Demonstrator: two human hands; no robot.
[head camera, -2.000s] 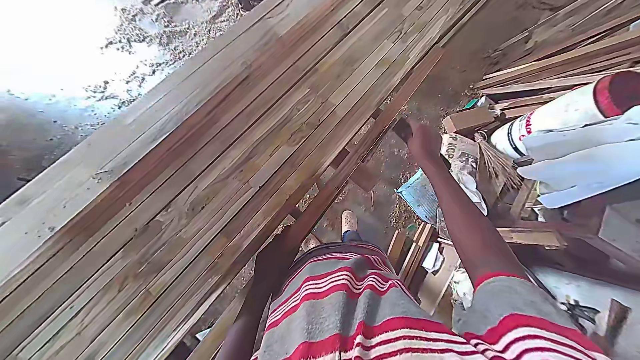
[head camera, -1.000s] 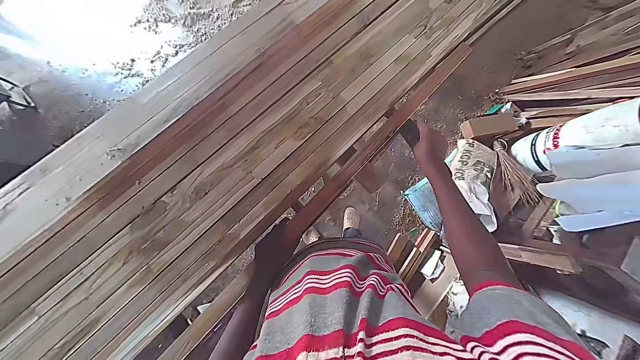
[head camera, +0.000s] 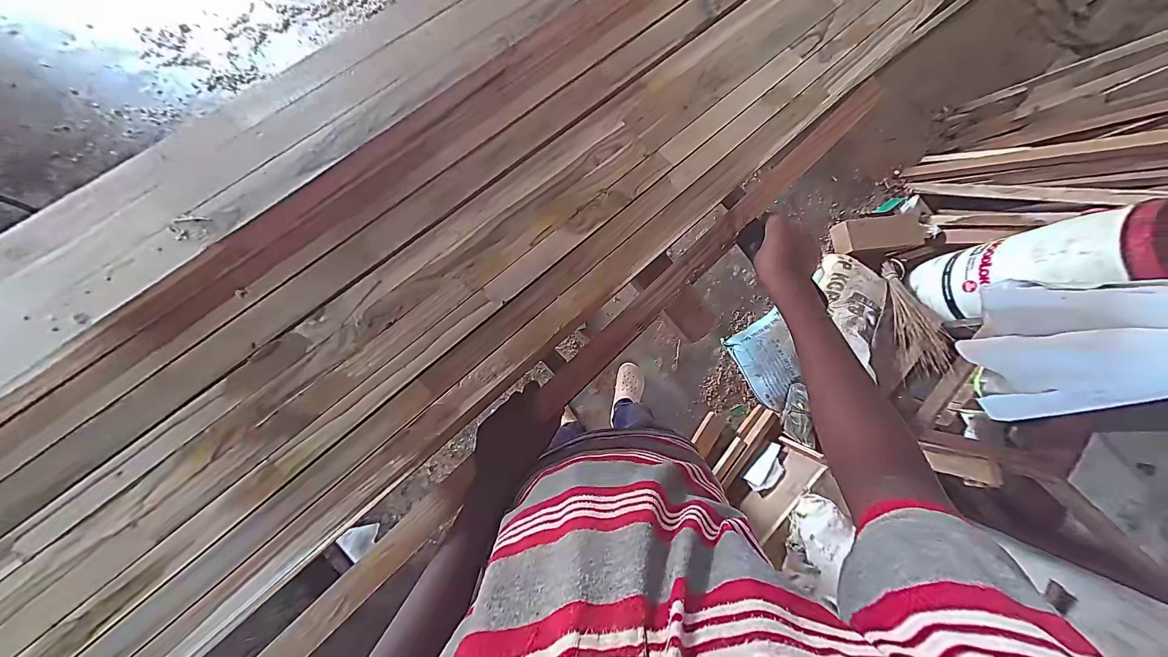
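Note:
A broad surface of long wooden strips laid side by side runs diagonally across the view. Along its near edge is a narrow reddish wooden strip, with gaps between the two. My left hand, dark in shadow, is closed around the lower end of this strip, close to my body. On the right, my right hand has its fingers curled around a small black object beside the strip's edge; what that object is cannot be told.
To the right lie stacked timber lengths, a cardboard box, a straw broom, a white printed roll or container, white sheets, a printed sack and a blue printed bag. Wood offcuts lie beside my body.
The view has shifted slightly. Both hands keep much the same places along the reddish strip, and the black object stays in my right hand.

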